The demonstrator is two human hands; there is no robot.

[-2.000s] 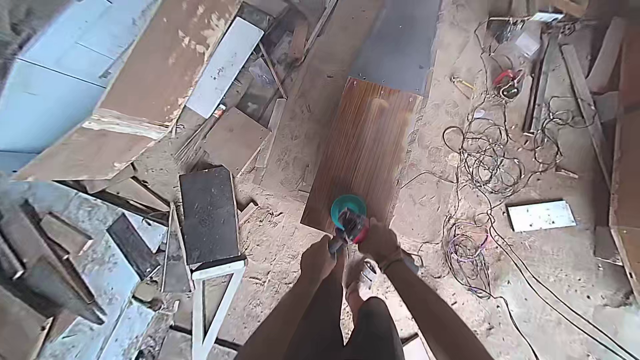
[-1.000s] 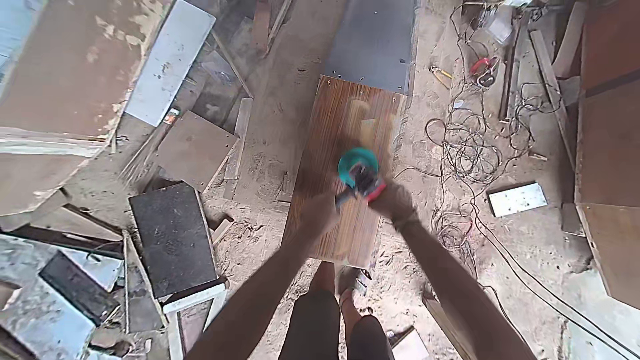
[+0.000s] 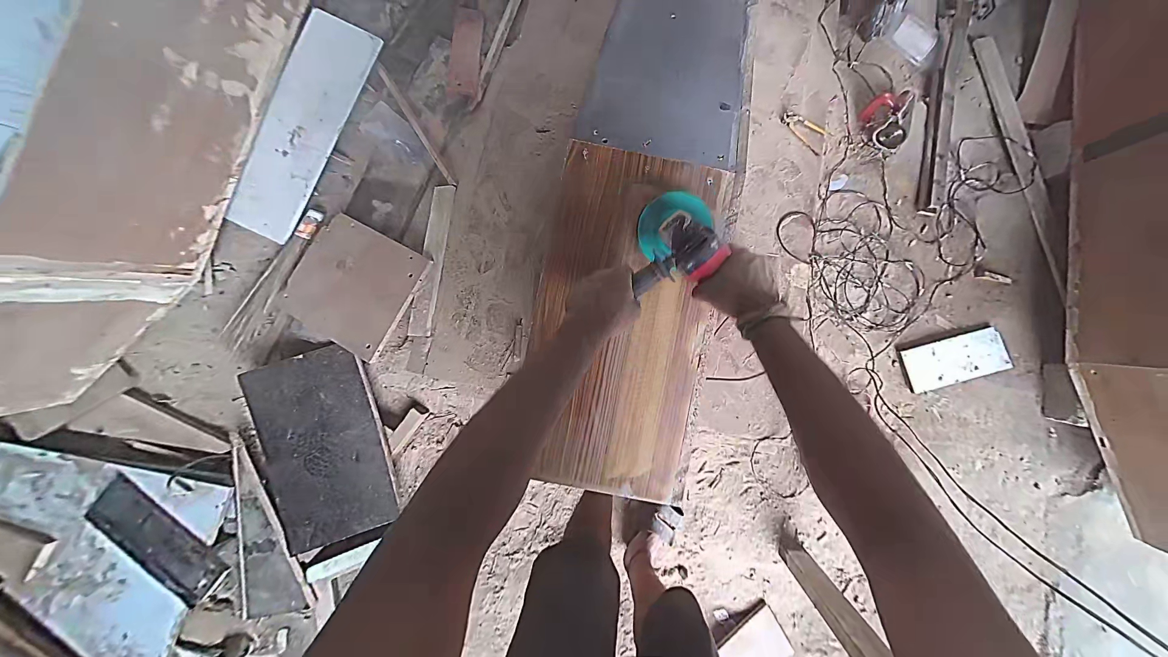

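A handheld angle grinder (image 3: 695, 248) with a round teal disc (image 3: 650, 228) is held over a brown wood-grain board (image 3: 598, 365). My left hand (image 3: 604, 297) is closed around its side handle. Around the red and black body is my right hand (image 3: 741, 285). The disc lies over the board's upper part; whether it touches the surface cannot be told. A paler streak runs down the board below the tool. Beyond the board's far end lies a dark grey panel (image 3: 671, 78).
Right of the board lie a coiled black cable (image 3: 853, 274), pliers with yellow handles (image 3: 805, 128) and a white block (image 3: 956, 359). On the left are a dark panel (image 3: 315, 447), a brown panel (image 3: 351, 283) and a white board (image 3: 306, 123). My feet stand at the board's near end.
Both hands and the grinder have moved from the board's near end to farther up it. A pale streak now shows along the lower part of the board. The view has shifted.
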